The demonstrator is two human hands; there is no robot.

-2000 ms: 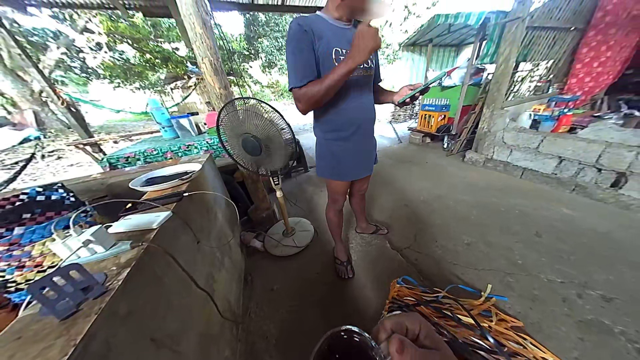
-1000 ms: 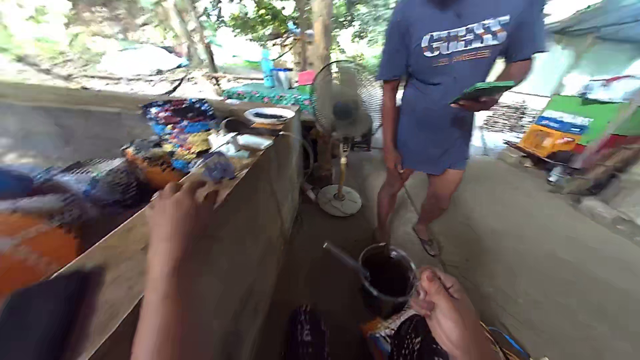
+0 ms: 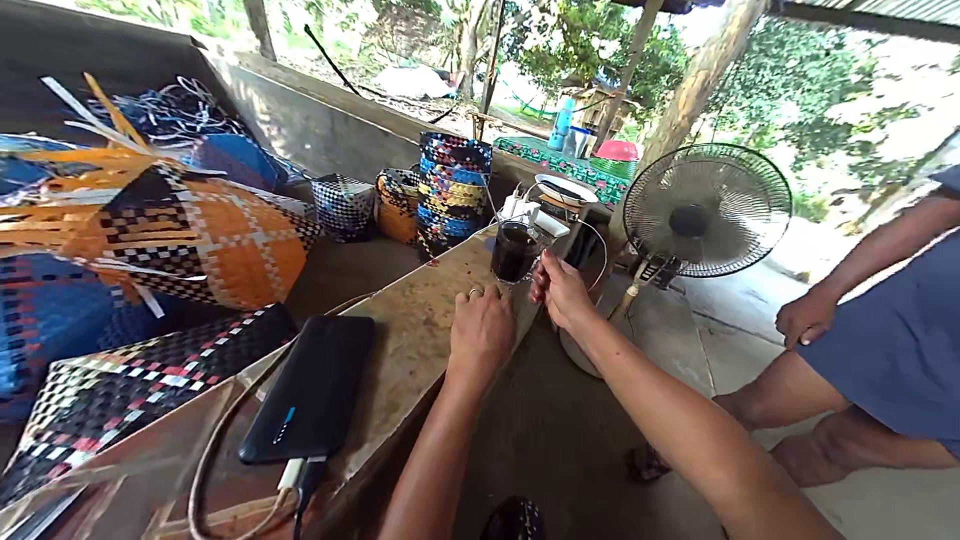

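Observation:
A clear glass mug of dark liquid (image 3: 514, 253) is at the ledge's inner end, with my right hand (image 3: 556, 289) gripping its handle side. Whether its base touches the ledge cannot be told. Just in front of the mug, my left hand (image 3: 484, 324) rests on the concrete ledge (image 3: 409, 315) with its fingers curled, a ring on one of them; nothing shows in its grip. Nearer to me on the ledge lies a black power bank (image 3: 311, 390) with cables plugged into its near end. White adapters (image 3: 519, 211) and a white plate (image 3: 566, 189) are beyond the mug.
Woven baskets (image 3: 454, 191) and a large orange and black woven piece (image 3: 217, 232) fill the left side. A stand fan (image 3: 705, 214) is right of the ledge. Another person (image 3: 892, 337) stands at the right edge. Beyond is a table with a flowered cover (image 3: 517, 150).
The mug, earlier held over the floor, is now at the ledge beside my left hand. The view has swung left. The other person's near hand hangs down; the green item is out of view.

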